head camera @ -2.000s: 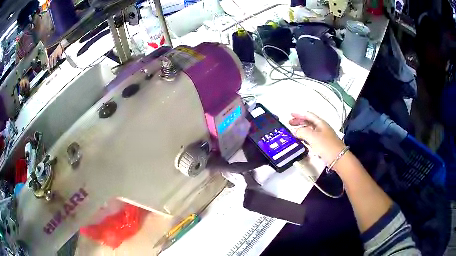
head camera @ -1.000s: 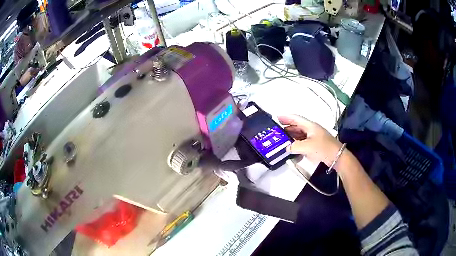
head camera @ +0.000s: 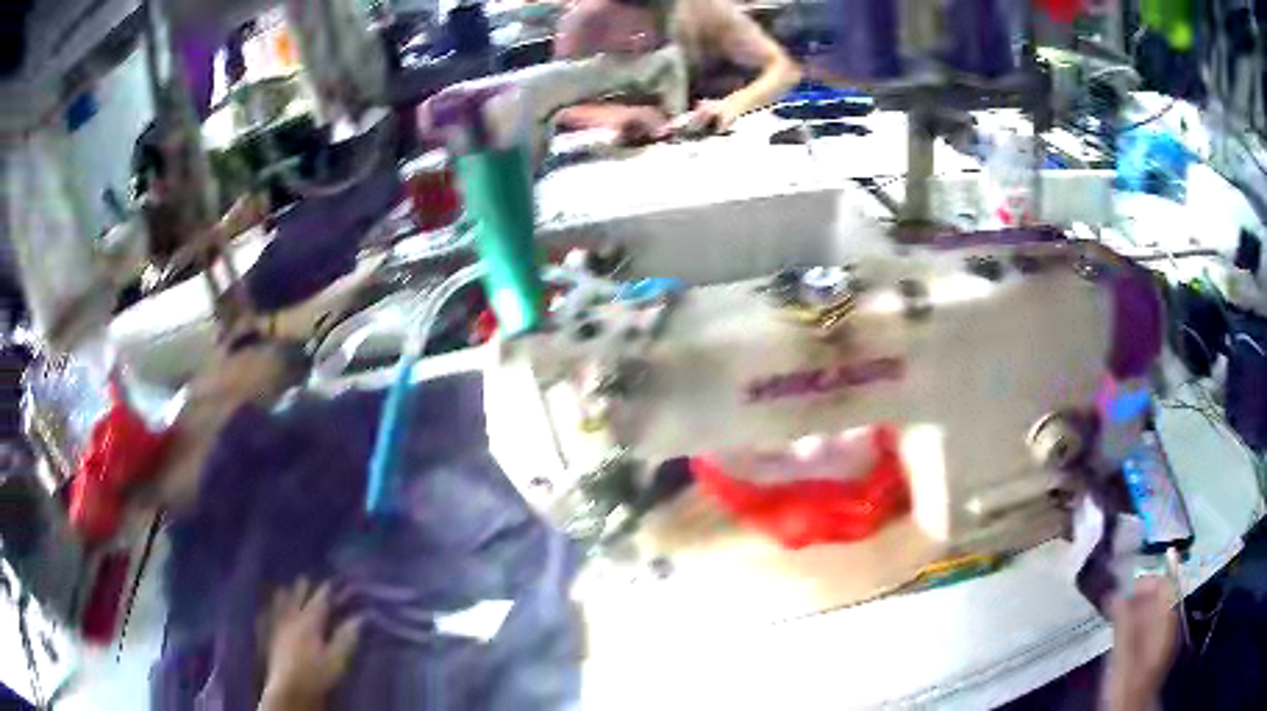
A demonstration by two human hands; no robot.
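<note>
The frame is blurred. My left hand (head camera: 309, 646) lies on the crumpled dark purple-navy cloth (head camera: 459, 549) at the lower left; its grip is unclear. My right hand (head camera: 1142, 646) is at the lower right edge, just below the smartphone (head camera: 1156, 489), its fingers too smeared to read. A small white piece (head camera: 475, 618) lies on the cloth. The cream sewing machine (head camera: 834, 375) stands in the middle, its needle area left of the red plastic bag (head camera: 813, 500) under the arm.
A blue lamp tube (head camera: 389, 442) hangs over the cloth. A green tube-like fixture (head camera: 503, 236) hangs left of the machine head. Yellow-green snips (head camera: 959, 567) lie on the bed's edge. Another red bag (head camera: 118, 465) is far left. A person's arms (head camera: 750, 90) show across the table.
The view has turned left, bringing the cloth and my left hand into sight. My right hand has moved off the phone's side to below it, and the phone still lies beside the machine.
</note>
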